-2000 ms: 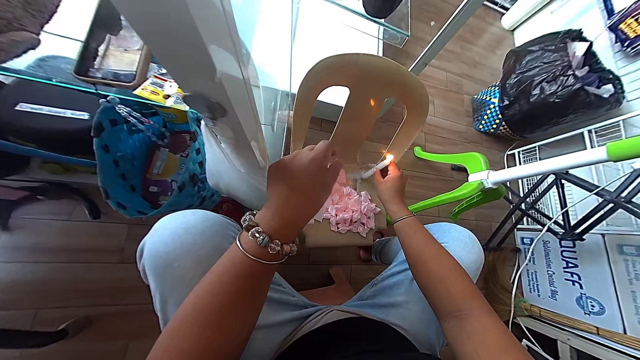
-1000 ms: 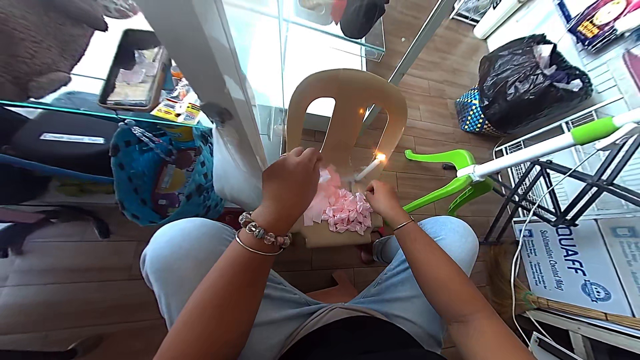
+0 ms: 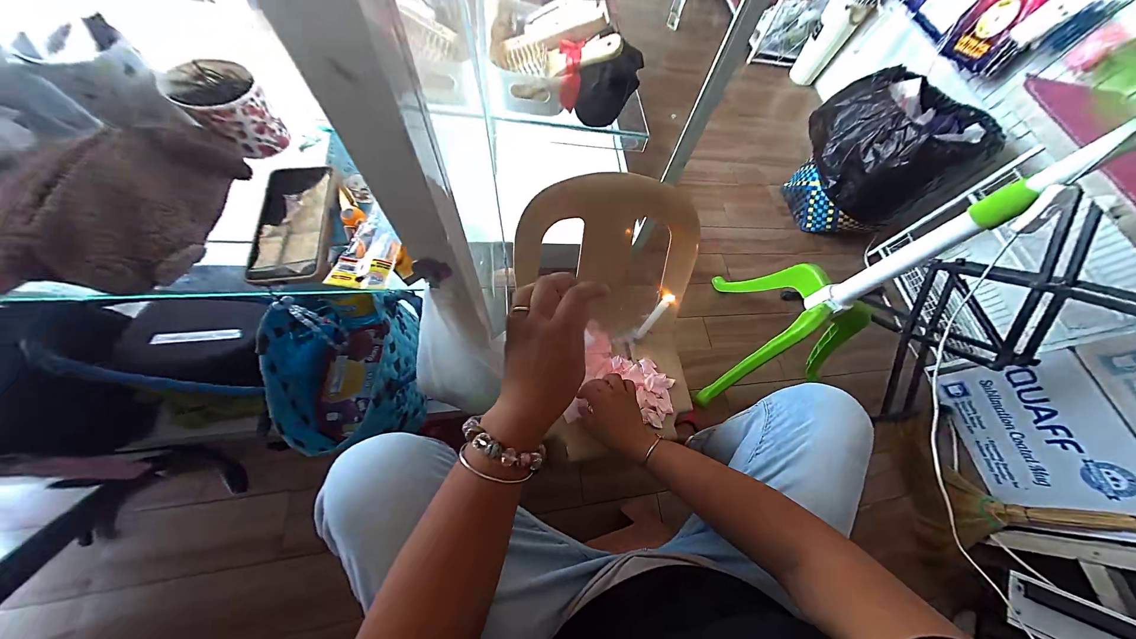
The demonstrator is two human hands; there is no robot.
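Note:
A lit white candle (image 3: 657, 315) stands tilted on the seat of a beige plastic chair (image 3: 608, 191) between my knees. In front of it lies a pile of pink folded ribbon pieces (image 3: 652, 390). My left hand (image 3: 546, 355), with a ring and bracelets, is raised left of the pile, fingers bent; whether it holds anything is hidden. My right hand (image 3: 617, 413) reaches down onto the near left part of the pile, its fingertips among the pink pieces; a grip on one cannot be made out.
Left stand a glass shelf unit (image 3: 382, 133) and a blue patterned bag (image 3: 346, 382). To the right are a green-legged stand (image 3: 790, 319), a black plastic bag (image 3: 896, 151) in a woven basket, a black metal rack (image 3: 985, 302), a printed carton (image 3: 1038, 435) and a broom (image 3: 976, 510).
My right hand has moved from beside the candle flame to the left, down onto the pink pile. The candle, near my right hand two seconds ago, now stands apart from it.

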